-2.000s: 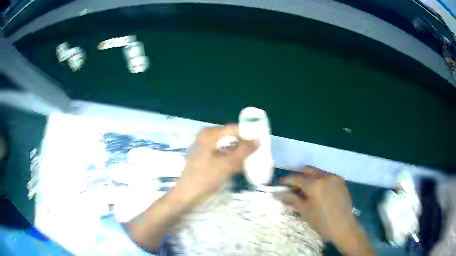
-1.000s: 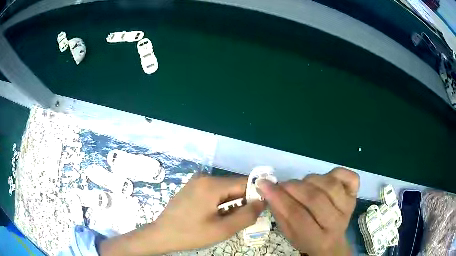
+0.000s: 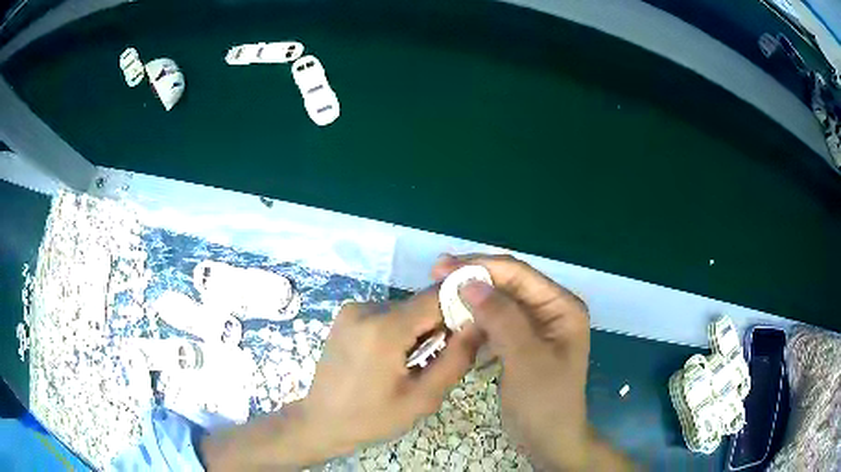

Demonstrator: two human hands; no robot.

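Observation:
A white oval car base (image 3: 456,293) is held between my two hands above the heap. My left hand (image 3: 383,364) grips it from the left, with small cream-white pieces (image 3: 427,350) tucked in its curled fingers. My right hand (image 3: 535,341) holds the base's upper end, the thumb pressed on its face and the fingers behind. The lower part of the base is hidden by the hands. A heap of small cream inserts (image 3: 461,426) lies below the hands.
White bases (image 3: 247,293) and many small pieces lie on a clear bag (image 3: 175,249) at left. Stacked bases (image 3: 708,392), a black phone (image 3: 762,396) and a filled bag (image 3: 811,406) are at right. The green belt (image 3: 516,138) carries a few white pieces beyond the pale rail (image 3: 636,300).
My right hand has turned, its fingers now wrapping behind the base and its thumb on the face. The pieces on the belt appear farther right.

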